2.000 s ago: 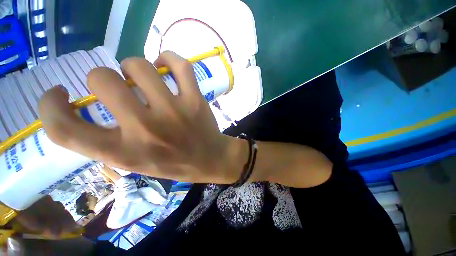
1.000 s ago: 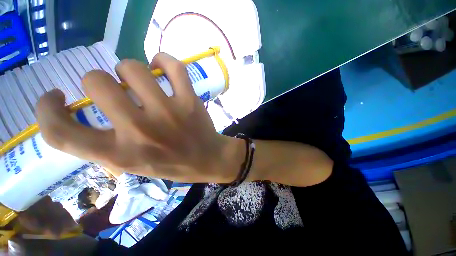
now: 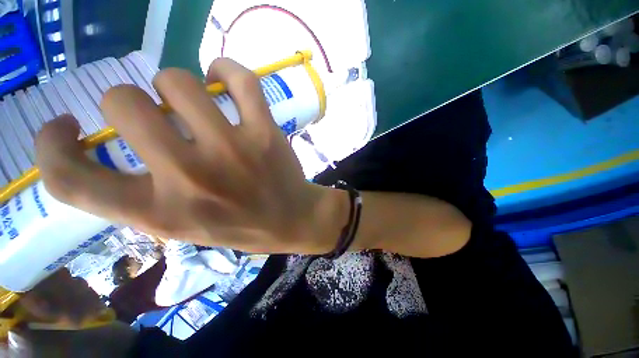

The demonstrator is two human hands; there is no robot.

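Observation:
A white cartridge with blue print (image 3: 66, 220) lies in a yellow caulking gun frame (image 3: 270, 68), crossing diagonally from the lower left. My right hand (image 3: 203, 161) wraps over cartridge and frame from above. My left hand (image 3: 63, 302) is dark and partly cut off at the lower left, around the gun's yellow handle (image 3: 98, 322). The gun's front end is over a white plastic housing (image 3: 354, 115) whose centre glares white. A thin dark red wire (image 3: 300, 26) curves around that centre. The cartridge's tip is not clear to see.
The housing lies on a green bench (image 3: 448, 49) at the top. Ribbed white stacked housings (image 3: 77, 98) stand at the left. A blue crate (image 3: 15, 45) is at the upper left. Cardboard boxes (image 3: 602, 280) are at the right. Another person (image 3: 126, 269) shows small at the lower left.
My right hand and the gun have shifted slightly left and up in the picture. The housing also sits a little higher in view. Both hands keep their hold.

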